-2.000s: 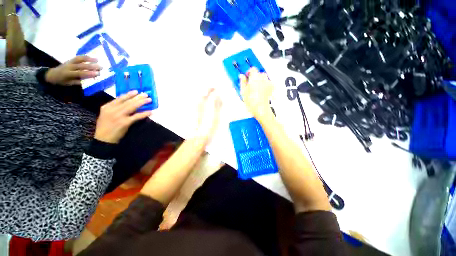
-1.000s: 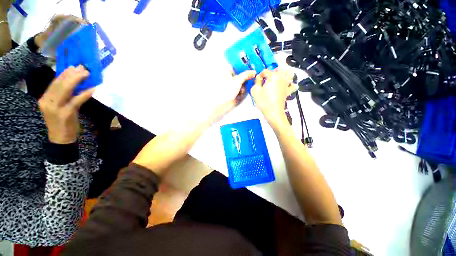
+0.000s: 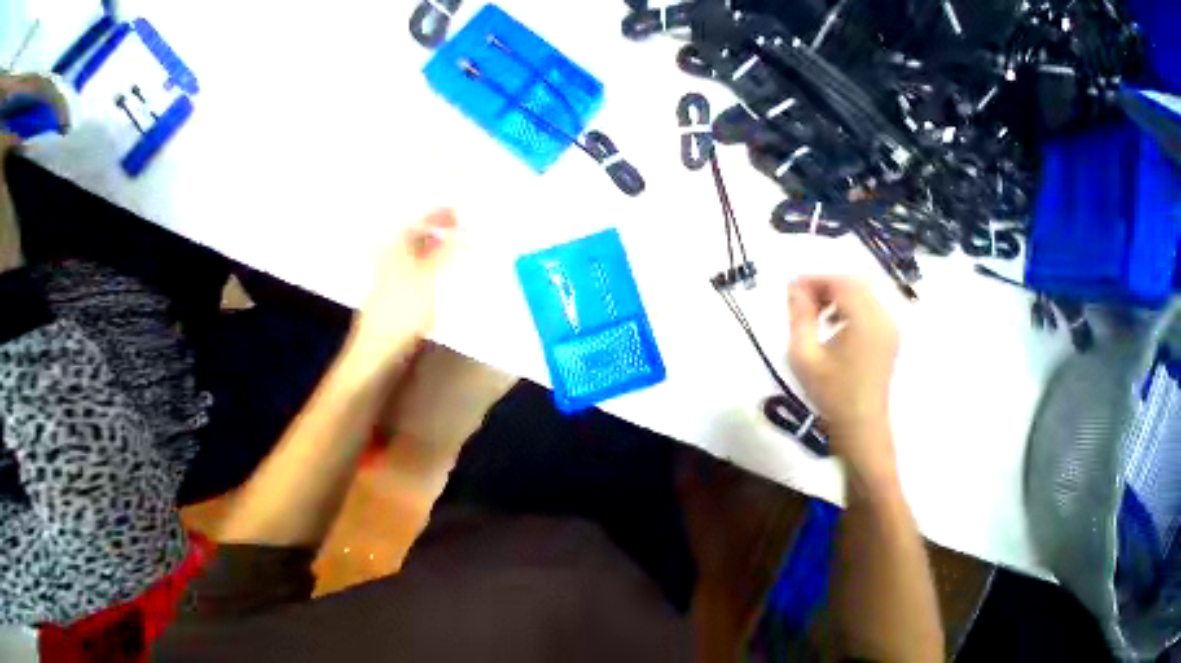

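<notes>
An empty blue tray (image 3: 609, 367) lies near the table's front edge between my hands. A filled blue tray (image 3: 538, 136) lies farther ahead, with a black cable across it and its coiled loop (image 3: 613, 162) past the edge. My left hand (image 3: 412, 275) is blurred, fingers curled, left of the empty tray. My right hand (image 3: 844, 343) is curled above the table, beside a black coiled cable (image 3: 795, 424). Whether either hand holds anything is unclear. Another black cable (image 3: 697, 132) lies with its plugs near that cable's plugs.
A large black cable pile (image 3: 894, 117) fills the far right. Solid blue blocks (image 3: 1101, 214) and a grey basket (image 3: 1075, 434) stand at the right. White-and-blue printed pieces (image 3: 136, 97) lie at the upper left, near another person's hand (image 3: 29, 91) and patterned sleeve (image 3: 84, 453).
Both my hands have left the cable-filled tray, which now lies farther left. My right hand has moved right and nearer. My left hand has moved left. The neighbour's hands have shifted left.
</notes>
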